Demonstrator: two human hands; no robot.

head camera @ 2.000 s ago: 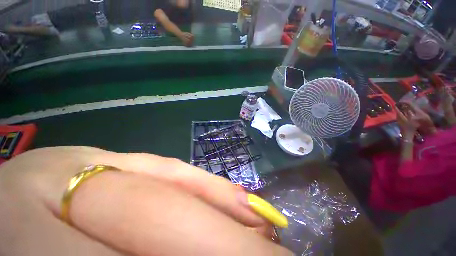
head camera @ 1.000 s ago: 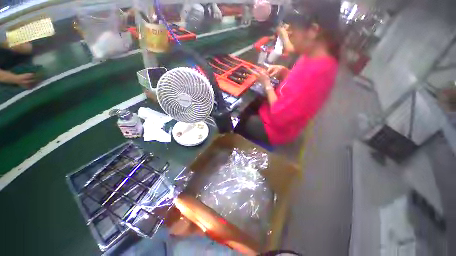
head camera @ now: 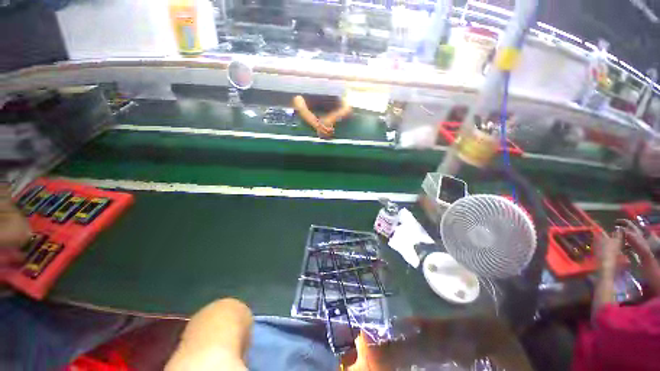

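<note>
The gridded blister tray (head camera: pixel 311 290) lies on the green bench with several thin black frames across it. One black frame (head camera: pixel 339 326) tilts over its near edge. A rounded bare part of an arm or hand (head camera: pixel 216 335), seemingly on my left side, rises from the bottom edge; no fingers show. A small bright orange, skin-like patch (head camera: pixel 360 353) touches the near end of that frame. It may be part of my right hand, but it is cut off and blurred, so its grip cannot be told.
A small bottle (head camera: pixel 386 219), tissue (head camera: pixel 411 238), white dish (head camera: pixel 450 278) and fan (head camera: pixel 488 236) stand right of the tray. A dark-screened phone (head camera: pixel 452 190) is behind. A red tray (head camera: pixel 79 233) with dark units and a neighbour's hand are left. A person in pink is right.
The view has swung right and then back left and up. The near frame now tilts over the tray's edge. The large ringed hand from the first frame has left the foreground.
</note>
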